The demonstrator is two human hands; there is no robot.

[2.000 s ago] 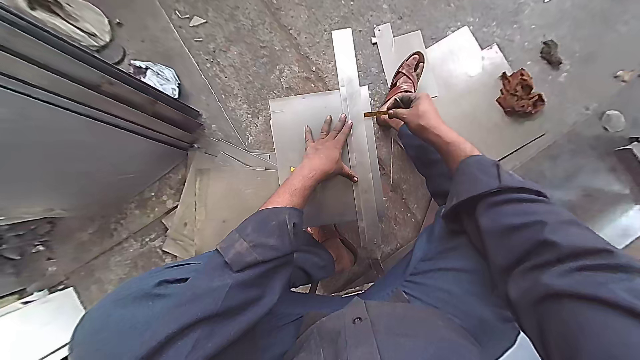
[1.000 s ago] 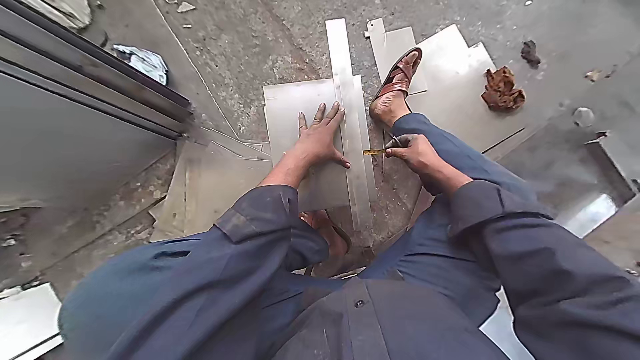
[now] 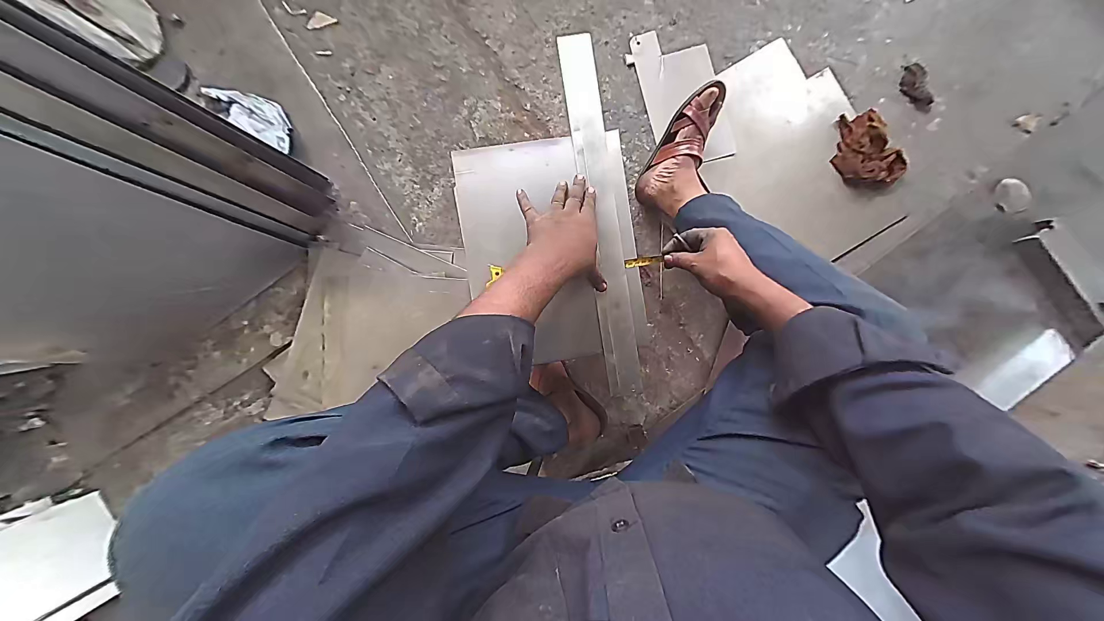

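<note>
A flat metal sheet (image 3: 509,190) lies on the floor between my feet, with a long metal straight strip (image 3: 580,82) laid lengthwise near its right side. My left hand (image 3: 565,235) presses down with fingers spread on the sheet, the fingertips and thumb at the strip's left edge. To the right of the strip, my right hand (image 3: 707,259) pinches a short yellow tape measure blade (image 3: 642,261) whose end reaches the sheet's right edge. A dark thin tool, its kind unclear, shows at those fingers. Another yellow piece (image 3: 494,274) shows beside my left wrist.
My sandalled foot (image 3: 681,142) stands right of the strip, near more metal sheets (image 3: 768,95). A crumpled brown rag (image 3: 867,151) lies farther right. Long metal profiles (image 3: 172,129) and a crumpled white wrapper (image 3: 254,119) are at the left. An angled metal piece (image 3: 1061,276) lies at the far right.
My right hand with the yellow blade is lower along the strip than two seconds ago, when it was near the foot. My left hand stays spread on the sheet.
</note>
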